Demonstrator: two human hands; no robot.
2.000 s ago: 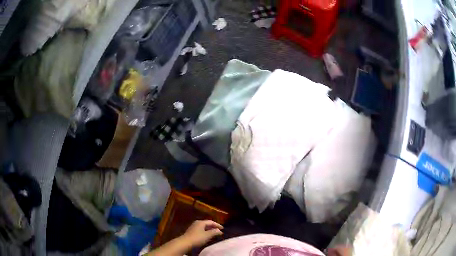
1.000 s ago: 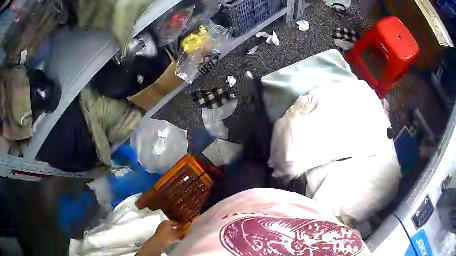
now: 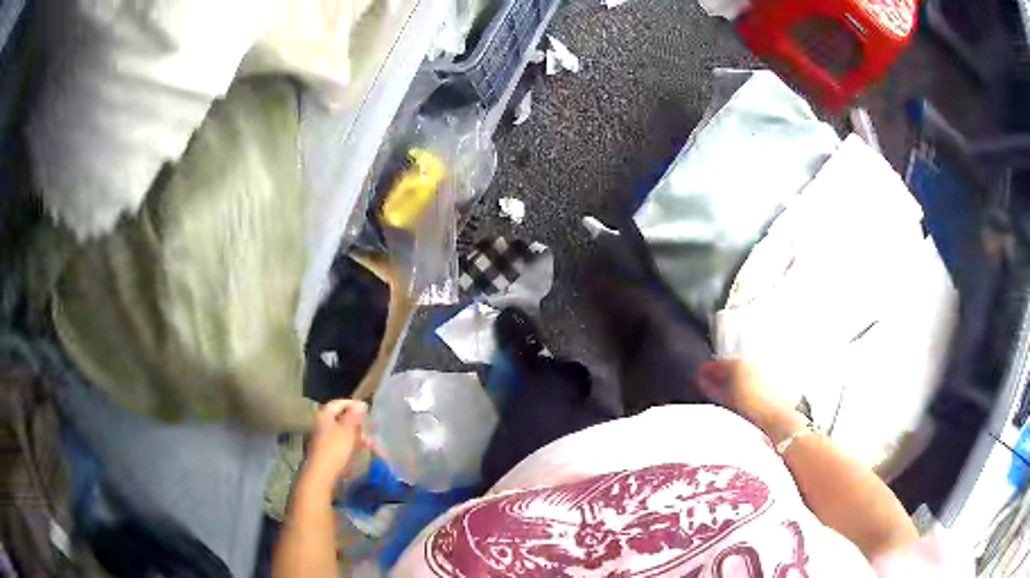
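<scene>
My left hand (image 3: 337,438) is at the lower left, at the lower edge of a hanging olive-khaki cloth (image 3: 198,260). Its fingers look bent, and whether they grip the cloth cannot be told. My right hand (image 3: 734,386) is at the left edge of a pile of white cut pieces (image 3: 841,294). Its fingers are partly curled and blurred, and no held thing can be made out. The white pile lies over a pale green cloth (image 3: 734,186).
A red plastic stool (image 3: 836,45) stands at the top right. A plastic bag with a yellow item (image 3: 416,190), a grey-blue crate (image 3: 497,57) and a translucent white bag (image 3: 435,423) are left of centre. Cloth scraps (image 3: 497,265) lie on the dark floor. A machine table edge curves along the right.
The view has shifted. My left hand has moved up from the orange-brown slatted stool to beside the olive cloth. My right hand is now clearly in view by the white pile. The slatted stool is out of view.
</scene>
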